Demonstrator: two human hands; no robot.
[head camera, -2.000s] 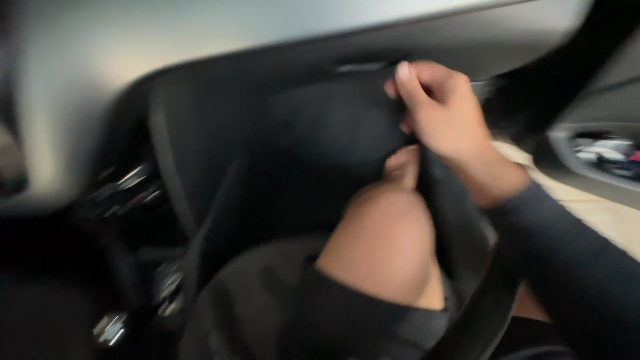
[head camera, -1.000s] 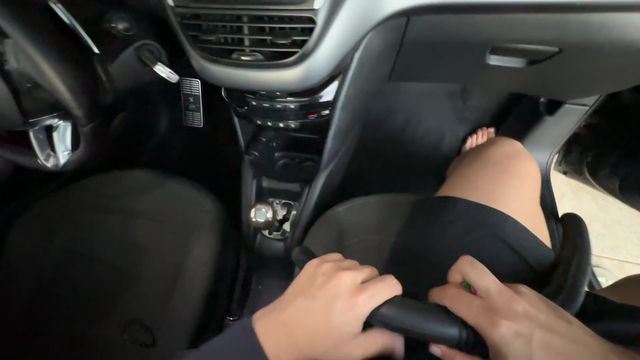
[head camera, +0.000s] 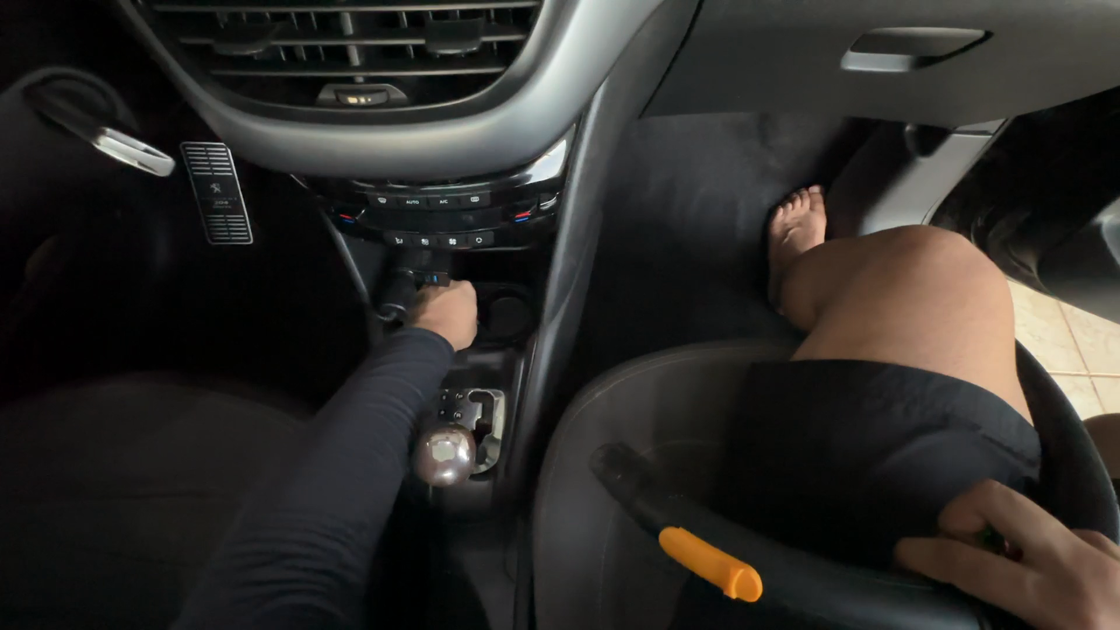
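Observation:
My left hand (head camera: 446, 313) reaches into the console below the climate control buttons (head camera: 437, 238), beside a dark object (head camera: 398, 296); its fingers are largely hidden, so its grip is unclear. At lower right, my right hand (head camera: 1019, 551) is curled on a thick black hose or tube (head camera: 840, 577), with a small green thing partly visible between its fingers. The tube lies across the passenger seat (head camera: 604, 394) and the lap, and an orange plastic piece (head camera: 710, 562) is on it near its free end.
The round gear knob (head camera: 444, 455) stands just behind my left hand. Air vents (head camera: 359, 39) and the glove box handle (head camera: 914, 45) are ahead. A bare leg (head camera: 910, 289) bends at the right, beside the door opening and floor tiles (head camera: 1050, 337).
My left hand has let go of the black tube and moved forward into the console. The orange piece now shows on the tube. My right hand stays at the tube.

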